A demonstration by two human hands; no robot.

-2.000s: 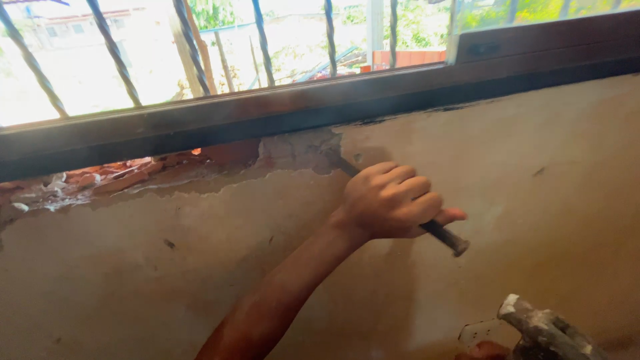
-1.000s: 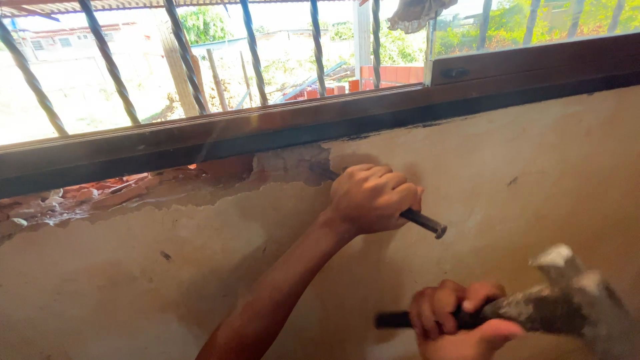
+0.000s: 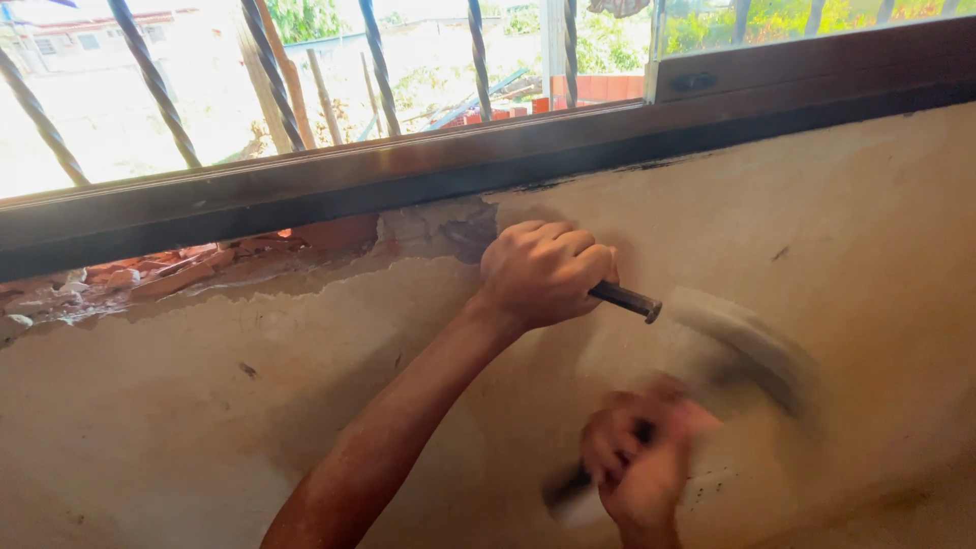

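Note:
My left hand [image 3: 545,271] is closed around a dark metal chisel [image 3: 627,300], whose struck end sticks out to the lower right. The chisel's tip is hidden behind the hand, near the edge of the chipped plaster [image 3: 427,229] just under the window frame. Lower right, my right hand [image 3: 644,450] grips the dark handle of a hammer, blurred by motion. The hammer's head [image 3: 743,351] is a grey smear a little to the right of and below the chisel's struck end, apart from it. The wall [image 3: 229,427] fills the space around both hands.
A dark window frame [image 3: 343,171] runs across above the hands. Behind it stand twisted metal bars [image 3: 156,84], with a glass pane at the right. Under the frame at left, broken red brick and rubble [image 3: 168,271] lie in an open gap in the wall.
The hammer, at the lower right in the earlier frames, has moved up and left toward the chisel's struck end. My left hand keeps its hold on the chisel near the same spot.

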